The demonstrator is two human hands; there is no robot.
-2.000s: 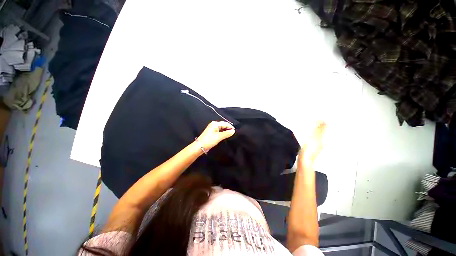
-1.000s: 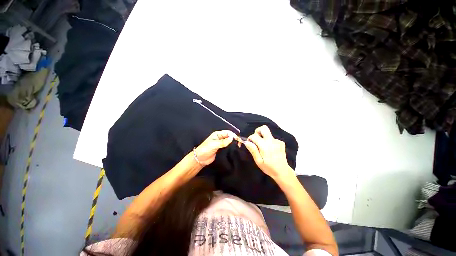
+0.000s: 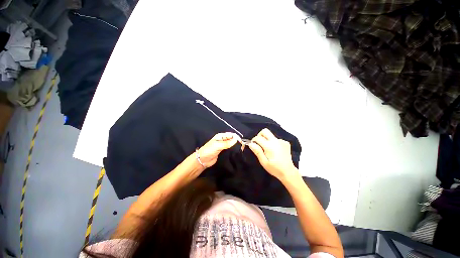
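A dark garment lies spread on the white table, with a pale zipper running diagonally down to my fingers. My left hand pinches the cloth at the zipper's lower end. My right hand is close beside it, fingertips nearly touching the left ones. A small silvery tip, likely of thread snips, shows at my right fingertips; the rest is hidden in the hand. A dark sleeve sticks out to the right, under my right forearm.
A plaid garment heap covers the table's far right. Dark garments lie beyond the left edge, near white cloth and a khaki bundle. Yellow-black tape marks the floor. Striped and dark cloth is at the lower right.
My right hand has come from the table at the right to the zipper's lower end beside my left hand. The garment has shifted slightly right. Little differs over the last second.
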